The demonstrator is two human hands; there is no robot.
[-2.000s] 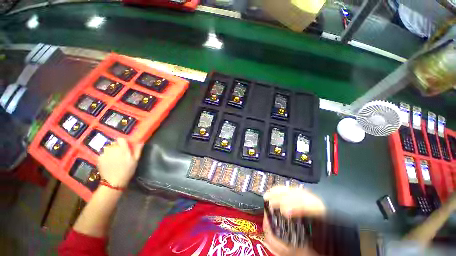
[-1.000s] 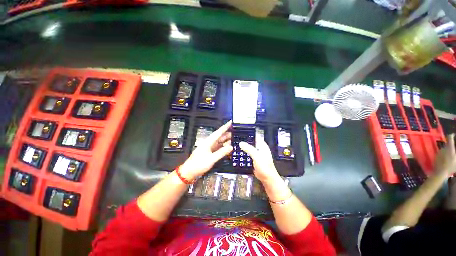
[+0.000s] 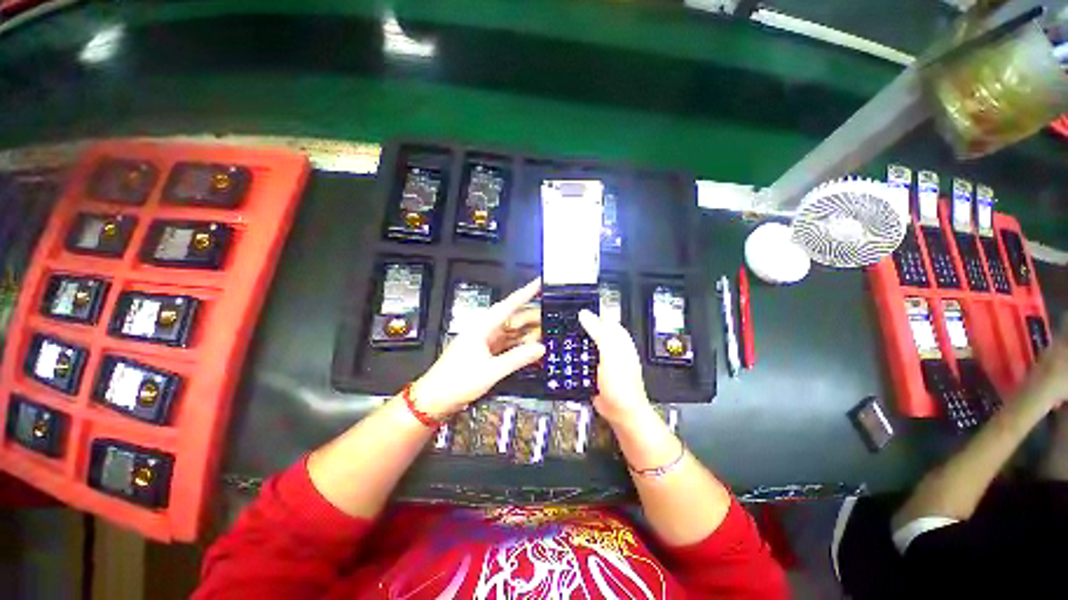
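Note:
An open flip phone (image 3: 570, 240) is held upright in the picture over the black phone tray (image 3: 668, 258). Its screen glows white and its black keypad shows white numbers. My left hand (image 3: 478, 358) holds it from the left, fingers at the hinge and beside the keypad. My right hand (image 3: 615, 363) holds its right side, with the thumb near the top of the keypad. Closed flip phones (image 3: 418, 202) with round gold marks lie in the black tray's pockets, some partly hidden by my hands.
A red tray (image 3: 252, 275) of closed phones lies at left. Small brown-and-white cards (image 3: 490, 431) line the bench edge. At right are two pens (image 3: 746, 319), a white fan (image 3: 849, 223), a small black block (image 3: 871, 423) and another red tray (image 3: 904, 372). A neighbour's arm (image 3: 990, 457) reaches in.
Since two seconds ago, both hands have come together on the open phone. Since one second ago, my right thumb has moved up the keypad. The view has shifted slightly.

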